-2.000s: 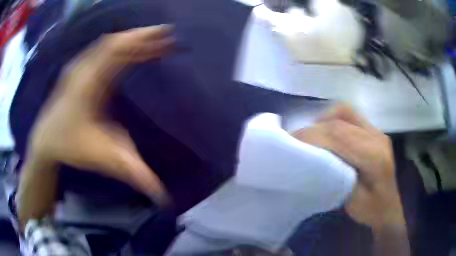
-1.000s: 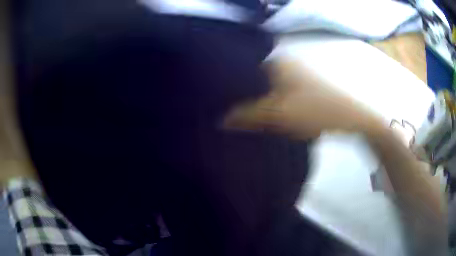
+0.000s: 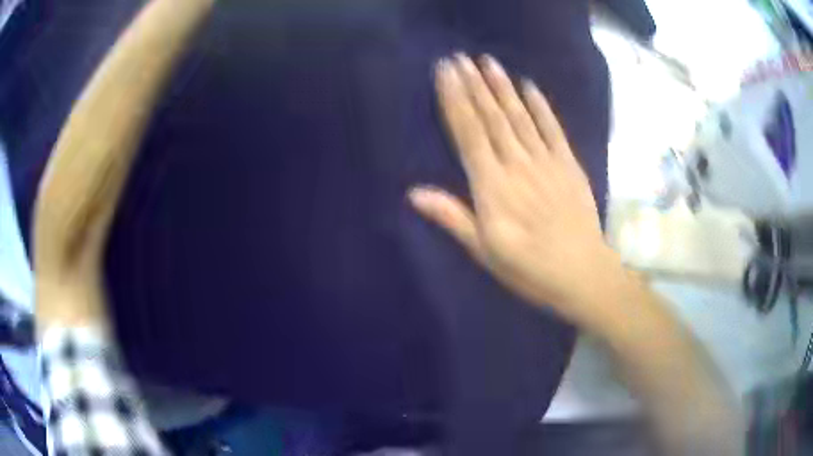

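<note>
A large navy fabric panel (image 3: 294, 214) lies spread over the table and drapes over its front edge, filling the middle of the view. My right hand (image 3: 513, 178) rests flat on the panel's right part, palm down, fingers nearly straight and pointing up, thumb apart. It grips nothing. My left forearm reaches up along the panel's left side; my left hand is cut off by the top edge of the picture. No white piece shows in my hands.
The off-white sewing machine head (image 3: 744, 142) stands at the right, beside its cream bed (image 3: 682, 240). Black-handled scissors (image 3: 765, 278) lie right of the bed. The white tabletop (image 3: 695, 307) shows right of the panel.
My right hand, blurred before, now lies flat on the navy panel. My left arm has reached upward. The white cloth seen two seconds ago in my right hand is no longer seen there.
</note>
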